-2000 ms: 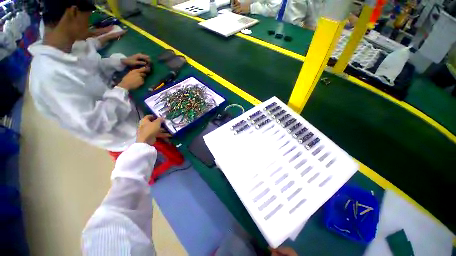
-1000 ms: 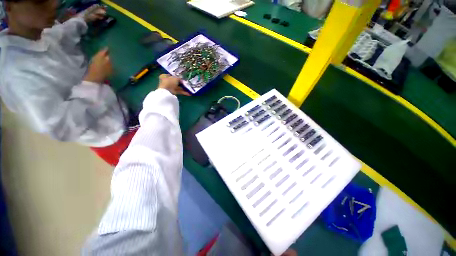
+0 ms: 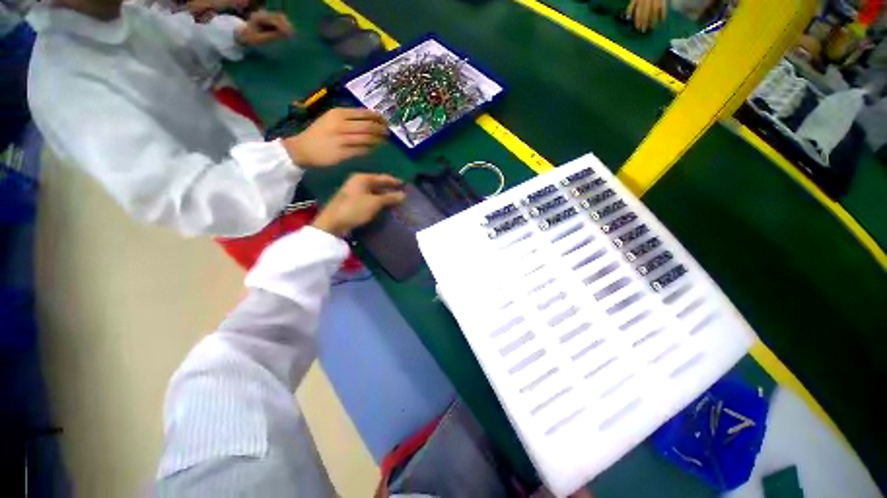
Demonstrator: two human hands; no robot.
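Observation:
A white foam tray (image 3: 584, 389) with rows of slots lies in front of me, corner towards me. Dark slotted modules (image 3: 611, 209) fill its far rows; many nearer slots look empty. A blue-edged tray (image 3: 411, 150) holds a tangled heap of wired small components (image 3: 425, 95) to the upper left. My left hand (image 3: 360, 202) is below that tray, apart from it, over the edge of a dark flat item (image 3: 394, 238). Its fingers are loosely curled, with nothing visible in them. Only a sliver of my right hand (image 3: 581, 493) shows at the bottom edge, under the foam tray's near corner.
A blue parts bin (image 3: 715, 438) with loose tan strips stands at the lower right beside a white sheet (image 3: 817, 452). A neighbour's hand (image 3: 336, 136) is close above my left hand. A yellow post (image 3: 715, 92) rises behind the foam tray. A cable loop (image 3: 483, 178) lies behind the dark item.
The blue-edged tray was shifted away towards the yellow line with my left hand at its rim. My left hand has since let go and drawn back. The neighbour's hand has come nearer the tray.

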